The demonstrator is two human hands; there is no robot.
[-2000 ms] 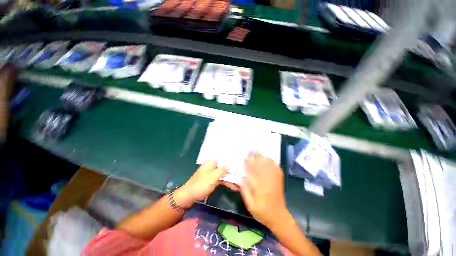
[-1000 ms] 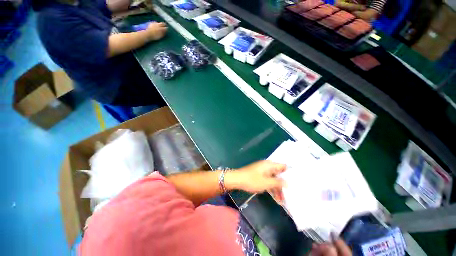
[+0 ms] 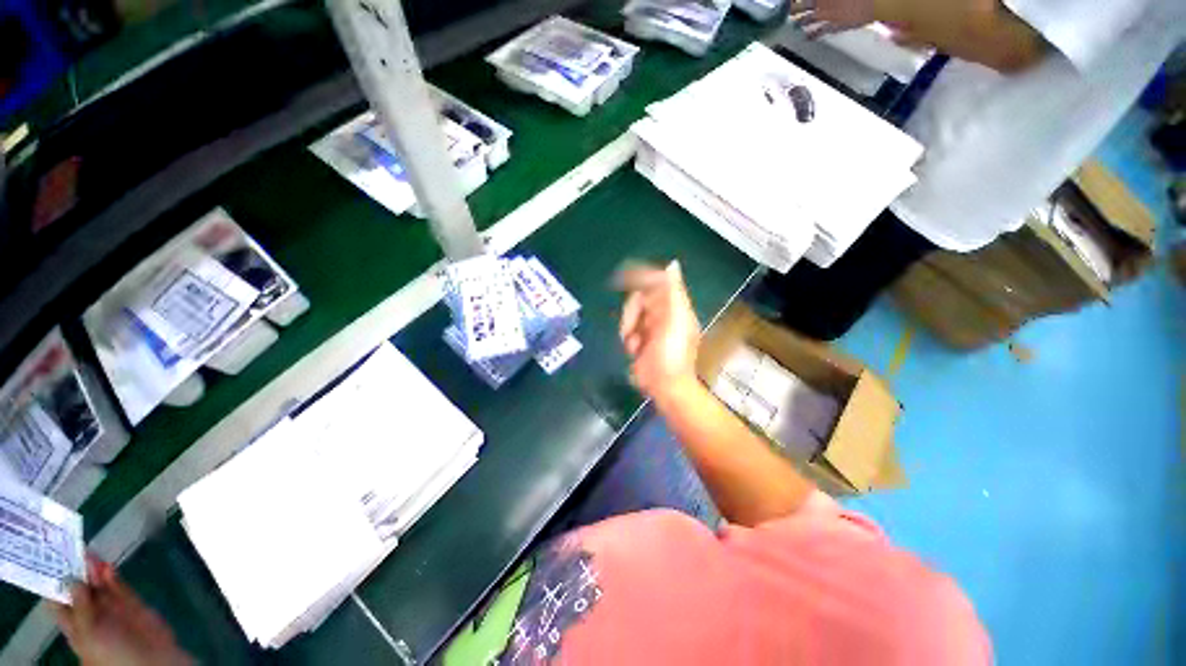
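My left hand [image 3: 115, 622], partly cut off at the lower left, holds a white card with blue print [image 3: 37, 536] beside a filled white tray. My right hand [image 3: 663, 332] is raised over the bench's front edge with fingers apart, slightly blurred, and holds nothing I can see. Between my hands lie a stack of white leaflets [image 3: 319, 501] in front of me and, right of it, a loose pile of small blue-edged cards [image 3: 501, 312]. A white tray [image 3: 189, 312] on the green belt has a printed card on top.
More filled trays [image 3: 562, 63] stand along the belt. A pale metal post [image 3: 410, 130] rises beside the cards. A tall white sheet stack [image 3: 767, 143] stands at the right, by a person in white [image 3: 1014, 143]. Open cartons [image 3: 865, 423] stand on the blue floor.
The view has swung right. My left hand now holds a card at the far left, away from the leaflet stack. My right hand is now above the bench edge, beyond the card pile.
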